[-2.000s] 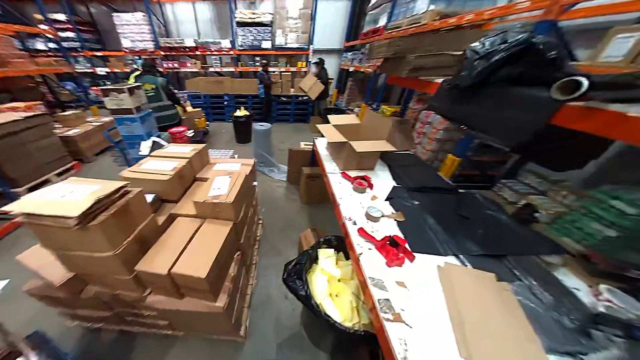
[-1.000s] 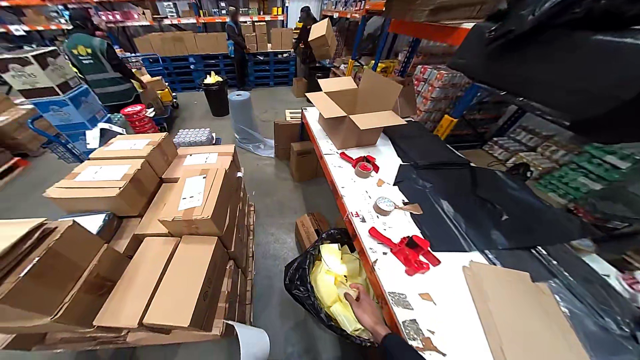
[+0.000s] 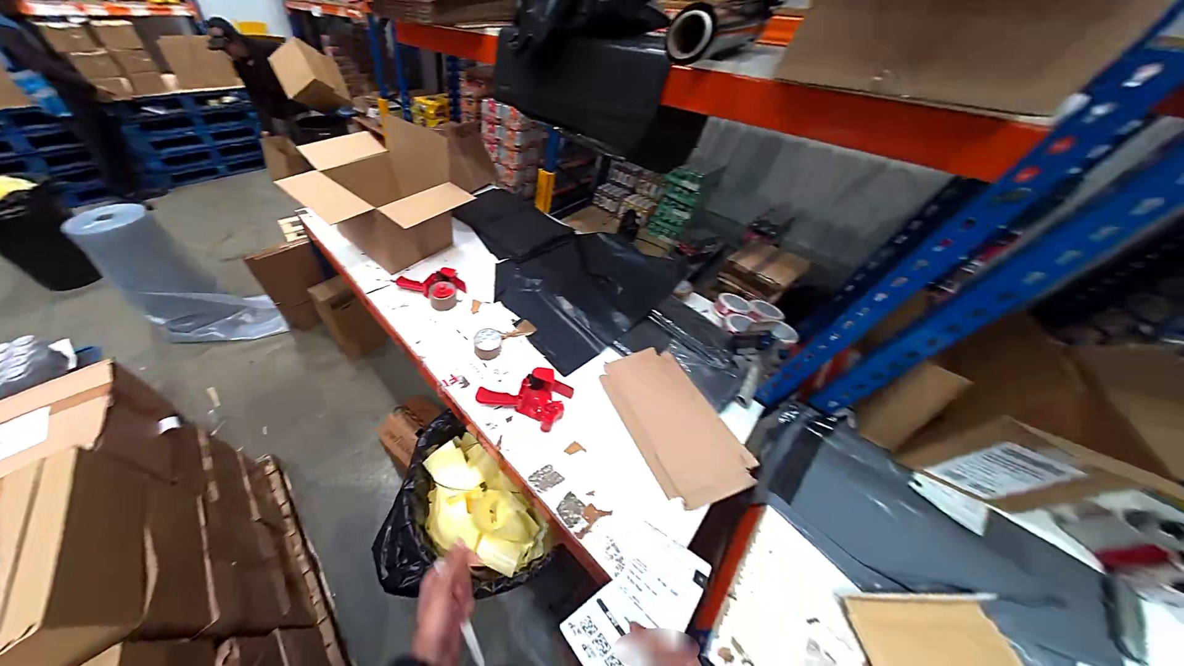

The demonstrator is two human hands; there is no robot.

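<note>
My left hand (image 3: 444, 606), blurred, is low in the head view, just in front of a black-lined bin (image 3: 398, 555) full of crumpled yellow paper (image 3: 486, 509). A thin white strip shows beside its fingers; whether it is held is unclear. At the bottom edge, my right hand (image 3: 659, 645) is partly cut off and blurred, over printed white sheets (image 3: 647, 583) on the bench corner. A whitish blur covers part of it, so its grip cannot be made out. Further up the bench lie a red tape dispenser (image 3: 532, 398), a tape roll (image 3: 487, 343) and flat cardboard pieces (image 3: 680, 425).
An open cardboard box (image 3: 398, 231) stands at the bench's far end, near another red tape dispenser (image 3: 439, 285) and black plastic sheets (image 3: 573, 296). Stacked cartons (image 3: 176, 536) are at left. Blue rack posts (image 3: 980, 231) rise at right. A person (image 3: 264, 74) handles a box in the background.
The view has turned right. One second ago a hand was in the bin's yellow paper; now both hands show near the bottom, one over the printed sheets.
</note>
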